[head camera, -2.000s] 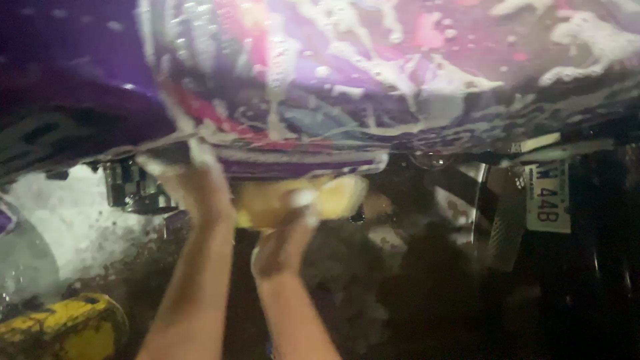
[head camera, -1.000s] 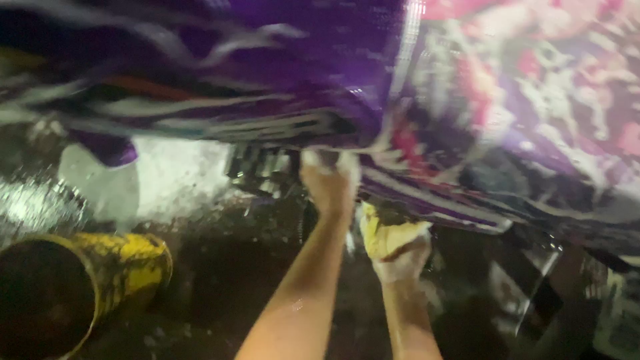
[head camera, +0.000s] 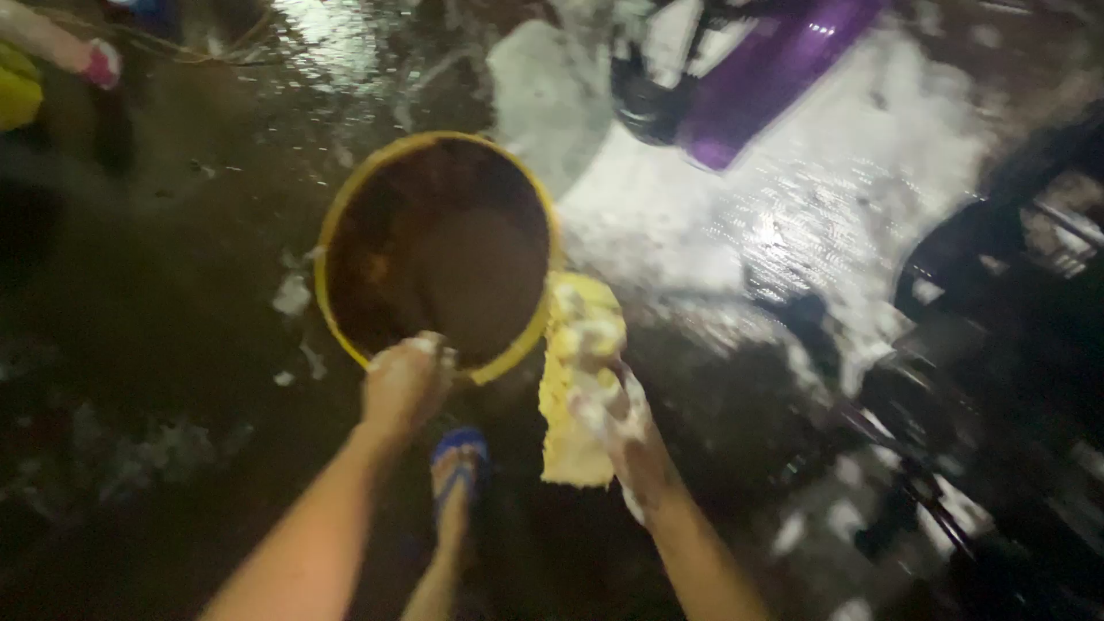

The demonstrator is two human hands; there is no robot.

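Observation:
A round yellow container (head camera: pixel 335 324), dark inside, stands on the wet floor left of the middle. My left hand (head camera: pixel 405 379) is at its near rim, fingers curled at the edge and flecked with suds. Whether those fingers grip the rim is blurred. My right hand (head camera: pixel 617 423), covered in foam, holds a soapy yellow sponge (head camera: pixel 580 440) just right of the container. The sponge's upper end lies close beside the rim.
A purple vehicle part (head camera: pixel 768 78) reaches in from the top right over foam-covered floor. Dark parts are at the right edge. My foot in a blue flip-flop (head camera: pixel 460 466) is below the container. Another person's foot in pink footwear (head camera: pixel 102 65) shows at the upper left.
My hands have left the underside of the foamy purple bodywork and are now at the yellow container. The sponge is still in my right hand. The view has swung left and down.

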